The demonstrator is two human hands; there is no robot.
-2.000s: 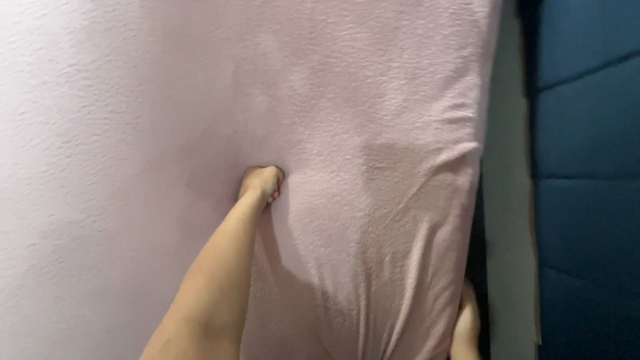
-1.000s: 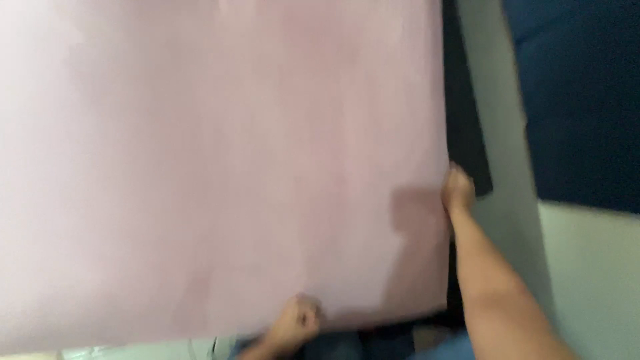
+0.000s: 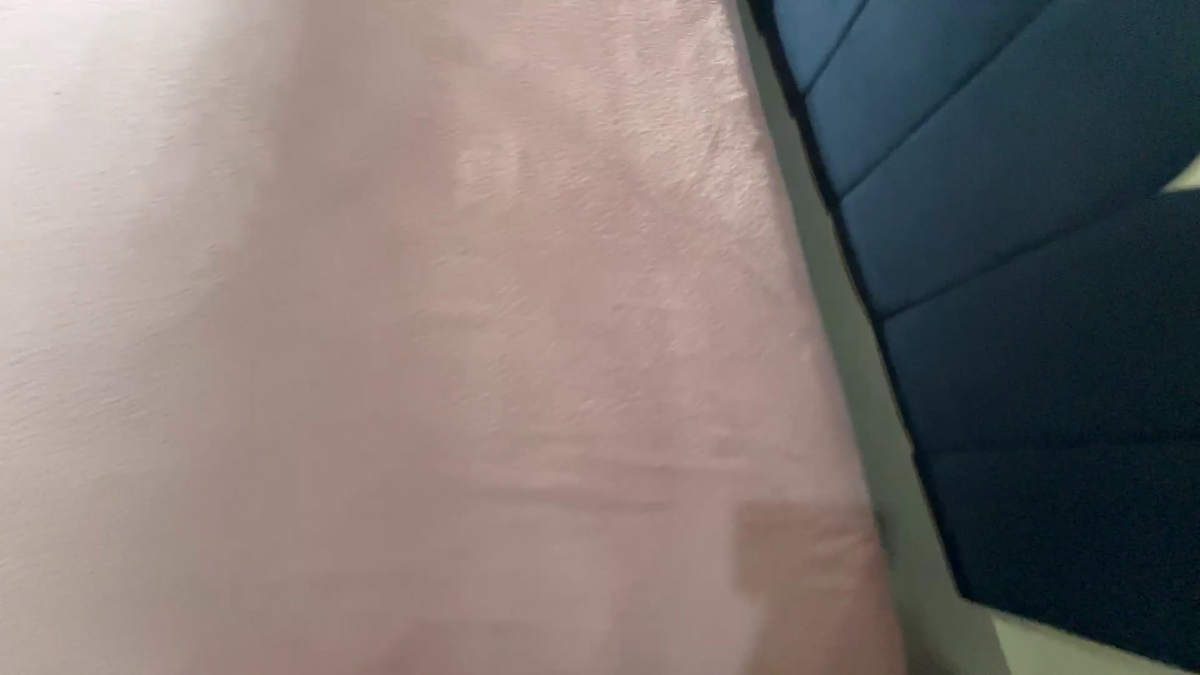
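A pink fitted sheet (image 3: pixel 525 375) covers a mattress and fills the left and middle of the head view. Its surface is mostly smooth, with a few shallow creases low in the middle and slight puckers along the right edge. A darker shadow falls on the sheet near its lower right edge. Neither my left hand nor my right hand is in the frame, so what they hold or touch is hidden.
A dark blue padded panel (image 3: pixel 1041 337) with seams stands along the right side. Between it and the mattress edge runs a narrow grey strip (image 3: pixel 844 309). Part of a pale surface (image 3: pixel 1059 647) shows at the lower right.
Both hands, at the mattress's lower and right edges one second ago, are out of view now. The view has shifted, with more of the blue panel showing.
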